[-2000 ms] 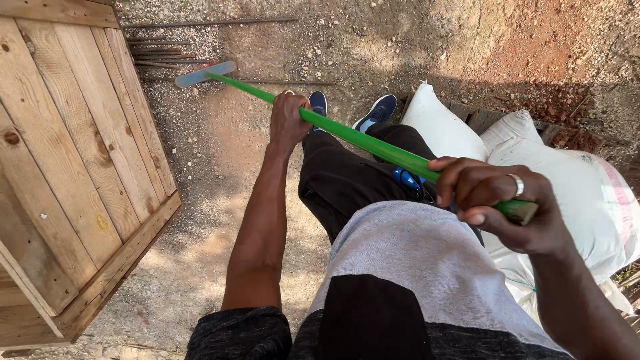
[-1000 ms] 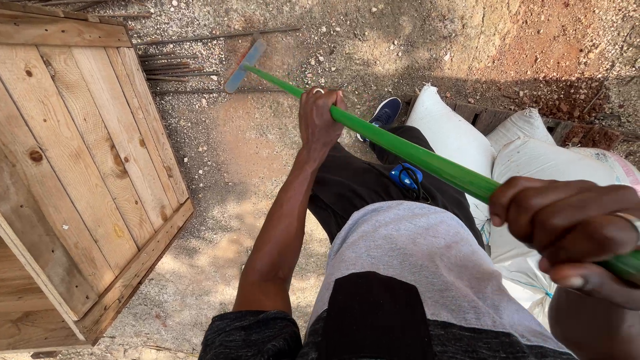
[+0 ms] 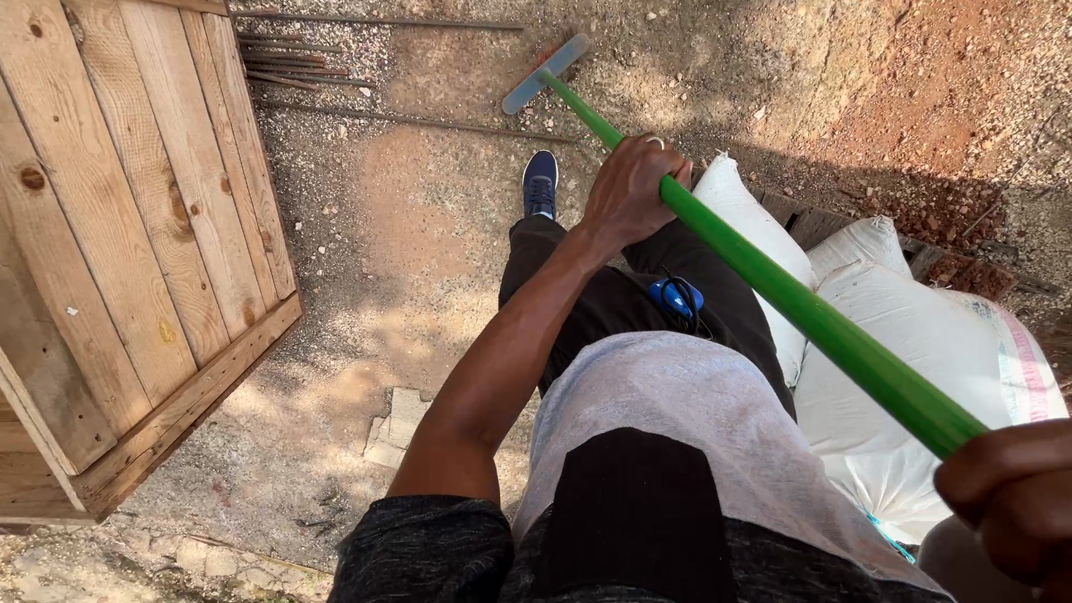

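A long green handle (image 3: 804, 314) runs diagonally from the lower right to a broom head (image 3: 546, 74) with a pale, translucent top and reddish bristles, which is over the gravelly ground. My left hand (image 3: 641, 188) grips the handle partway down, a ring on one finger. At the lower right edge my right hand (image 3: 1017, 494), partly out of view, is closed around the handle's upper end. Below the broom head is one blue shoe (image 3: 541, 180); the other shoe is hidden.
A wooden crate (image 3: 126, 209) of planks stands at the left. Metal rods (image 3: 301, 71) lie on the ground beyond it. Full white sacks (image 3: 904, 335) rest at the right, beside dark wooden boards (image 3: 812, 226). A broken flat piece (image 3: 398, 427) lies near the centre left.
The broom head has swung from beside the rods at the left toward the right. My right hand has moved to the right edge of the view. Both hands stay on the handle.
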